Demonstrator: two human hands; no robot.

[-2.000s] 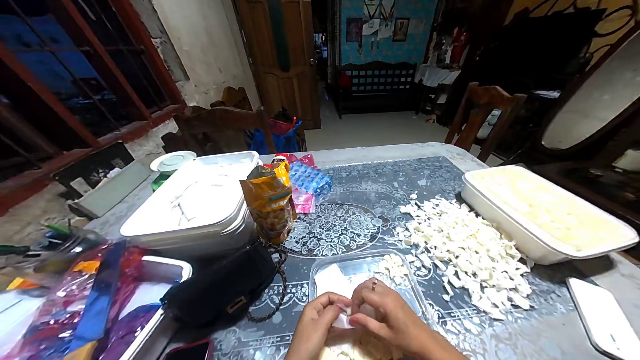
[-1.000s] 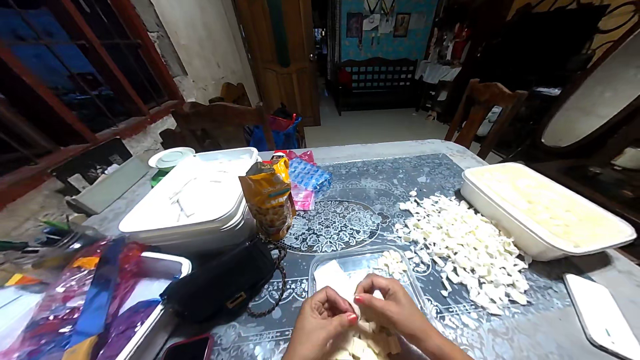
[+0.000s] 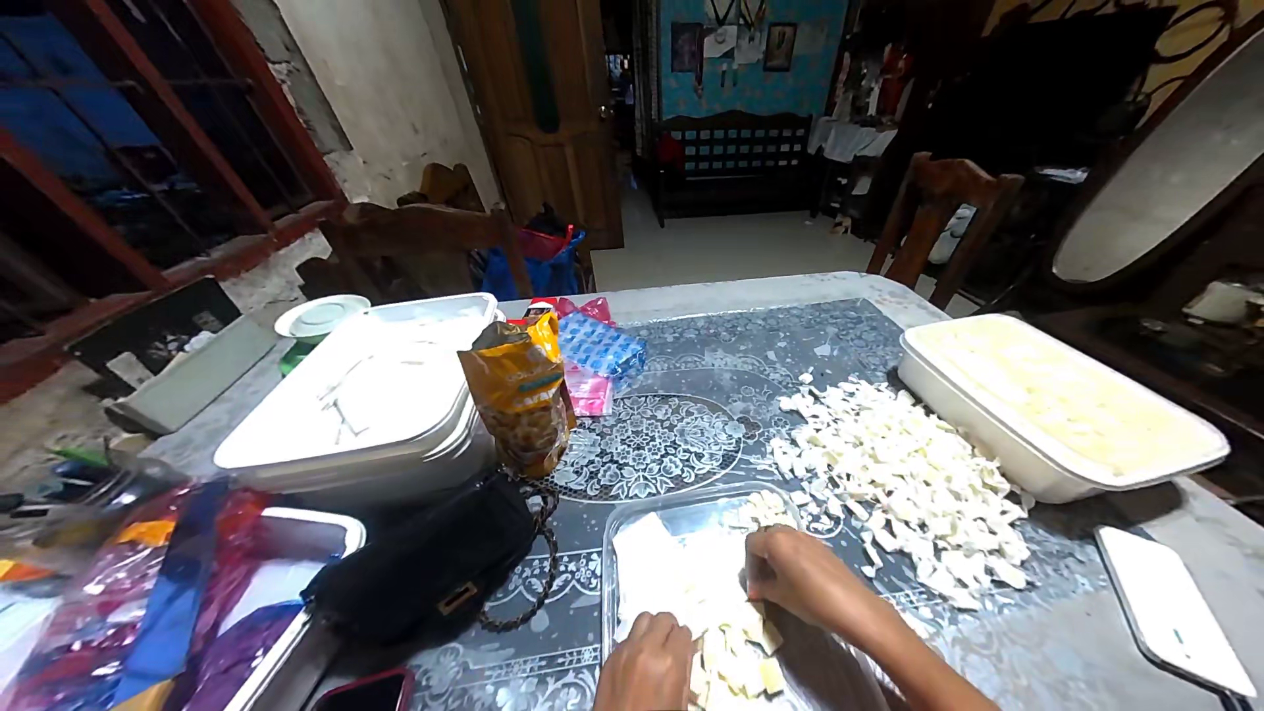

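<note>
A clear plastic tray [image 3: 610,553] stands at the near edge of the table, with white paper pieces [image 3: 647,568] and pale cut, wrapped-looking pieces [image 3: 736,657] in it. My left hand [image 3: 647,662] rests over its near left part, fingers bent down; what they touch is hidden. My right hand [image 3: 795,578] reaches over its right side, fingertips pointing down among the pieces and partly hidden. Whether either hand grips something cannot be told. To the right of the tray lies a large heap of small white twisted pieces [image 3: 908,474] on the patterned table cover.
A lidded white tub [image 3: 1062,405] with pale contents stands at the right, a white phone-like device [image 3: 1170,602] nearer. At the left are stacked white tubs [image 3: 346,395], an orange snack pouch [image 3: 523,395], a black bag [image 3: 425,563], colourful plastic wrappers [image 3: 128,592] and a dark phone [image 3: 365,691].
My hands were close together over the tray; now they are apart, the right one farther forward and to the right, the left one lower left.
</note>
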